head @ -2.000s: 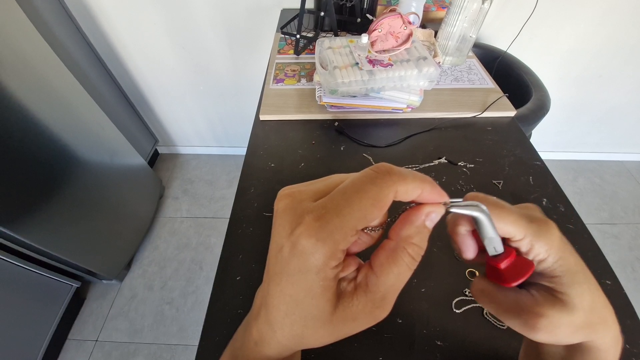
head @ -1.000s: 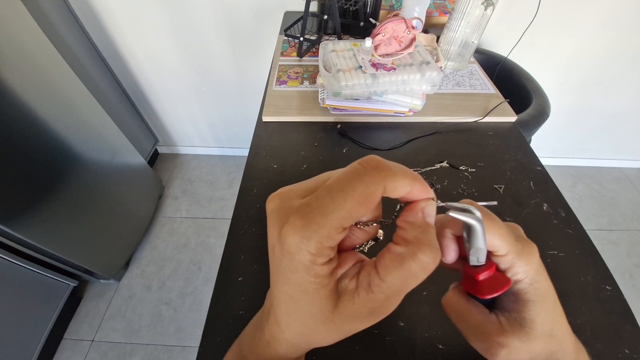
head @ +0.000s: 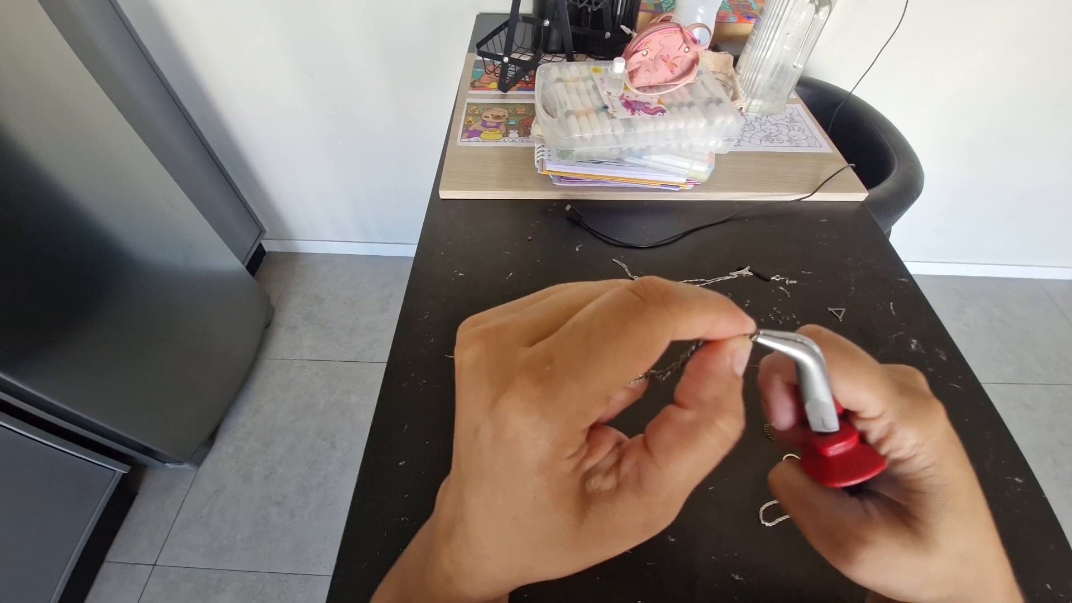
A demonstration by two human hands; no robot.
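My left hand [head: 603, 419] pinches a tiny metal piece between thumb and index finger, and a fine metal chain [head: 670, 368] runs behind those fingers. In my right hand [head: 888, 469] are bent-nose pliers [head: 808, 368] with red grips; their tips meet the pinched piece at my left fingertips. The tips look closed, but the small piece is mostly hidden. Behind my hands a silver chain [head: 720, 278] lies on the black table [head: 502, 251], with a small triangular metal piece [head: 836, 313] to its right. Another chain loop [head: 772, 513] shows partly beneath my right hand.
At the table's far end a wooden board [head: 502, 176] bears notebooks [head: 620, 174], a clear case of markers [head: 586, 121], a pink pouch [head: 663, 55] and a glass vase [head: 779, 59]. A black cable [head: 645, 244] crosses its edge. A black chair [head: 896, 159] stands at right.
The pliers' jaws have changed angle at my left fingertips. A thin straight metal piece that stuck out to the right past the jaws one second ago no longer shows.
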